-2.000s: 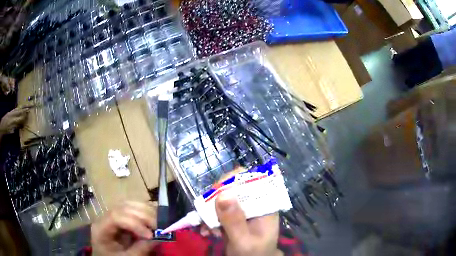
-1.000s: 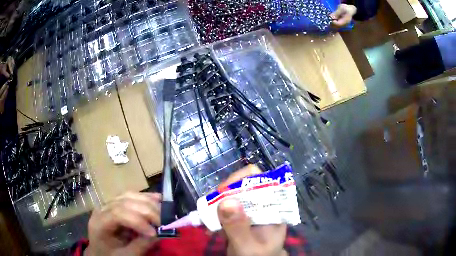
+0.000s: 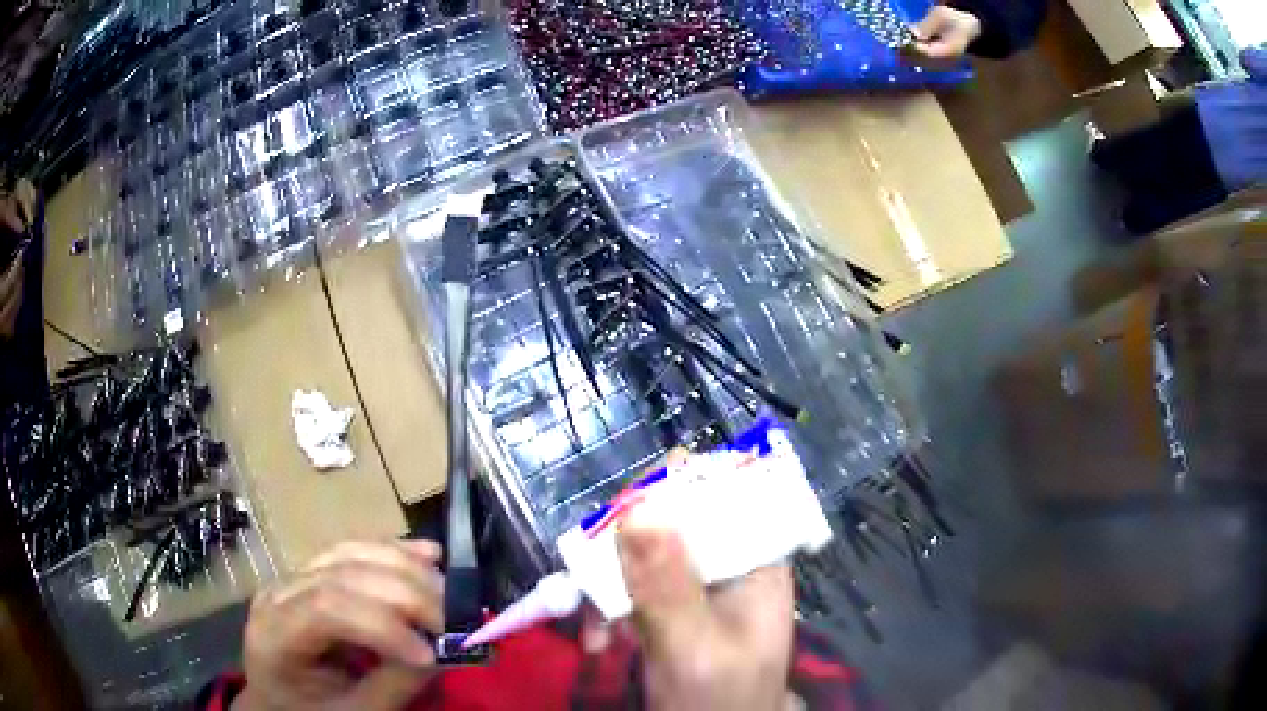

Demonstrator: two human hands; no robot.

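Observation:
My left hand, bare, pinches the small black end piece at the bottom of the view. A flat black strip stands up from that piece. My right hand holds the white glue tube with blue and red print, thumb on its near face. The tube's pale pink nozzle points left, its tip at the end piece's shiny face. Whether the tip touches cannot be told. The fingers behind the tube are mostly hidden.
A clear tray with black strips lies ahead. A tray of black parts is at left, a large clear tray beyond. Crumpled tissue lies on cardboard. Another person's hand is by the blue bin. Cartons stand right.
The nozzle tip has shifted slightly right along the end piece and the tube has tilted. Another person's hand has come in at the upper right, lifting small pieces over the blue bin.

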